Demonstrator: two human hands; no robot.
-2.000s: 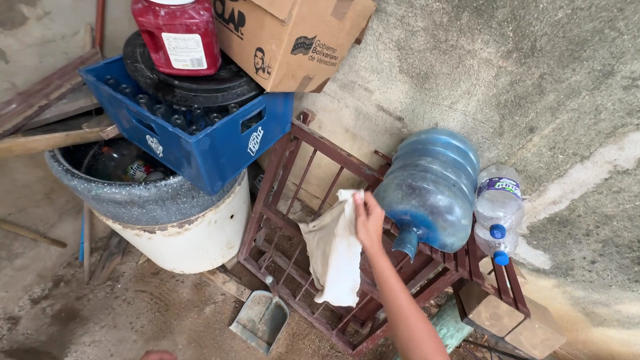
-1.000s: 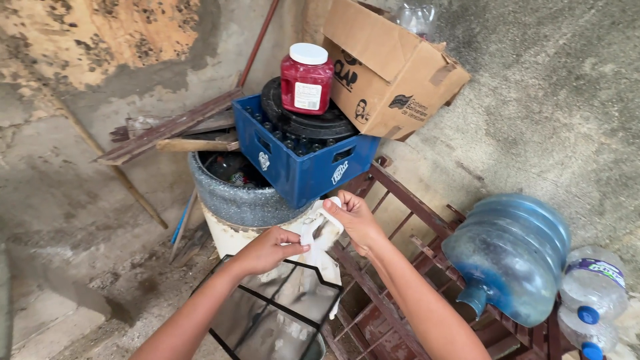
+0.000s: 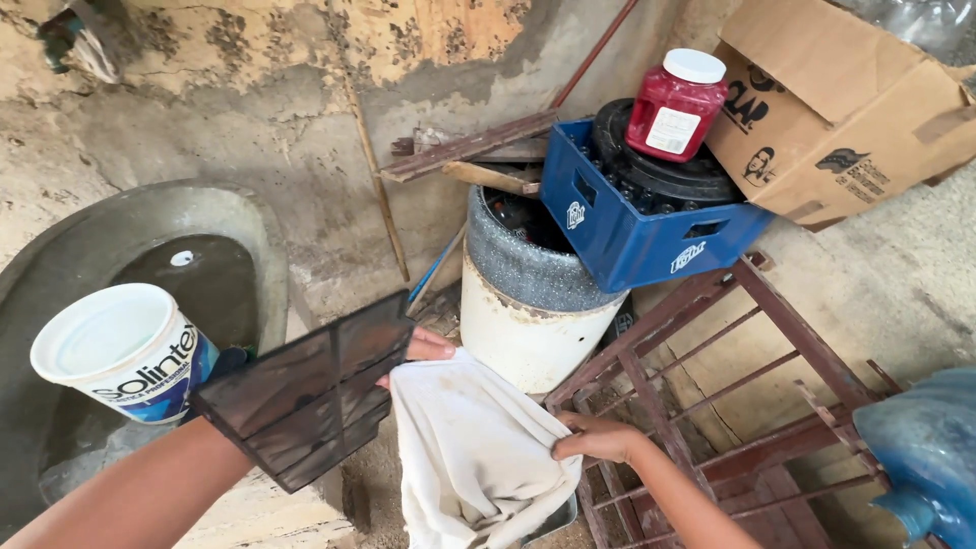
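Note:
A white cloth (image 3: 484, 450) hangs stretched between both hands, with faint stains on it. My left hand (image 3: 427, 349) pinches its upper left corner; the palm lies partly hidden behind a black-framed mesh filter screen (image 3: 316, 389), which lies across my left wrist and forearm. How the screen is held there cannot be seen fully. My right hand (image 3: 595, 438) grips the cloth's right edge between thumb and fingers.
At left, a white plastic bucket (image 3: 107, 335) stands in a concrete basin (image 3: 267, 252) of murky water. Ahead are a drum (image 3: 534, 328), a blue bottle crate (image 3: 633, 236), a red jar (image 3: 677, 103) and a cardboard box (image 3: 846, 114). A rusty metal frame (image 3: 663, 427) and a blue water jug (image 3: 926, 450) are at right.
The cloth, bunched between both hands a second ago, is now spread wider. The mesh screen has moved from below the hands to my left forearm. The view has swung left, showing the basin.

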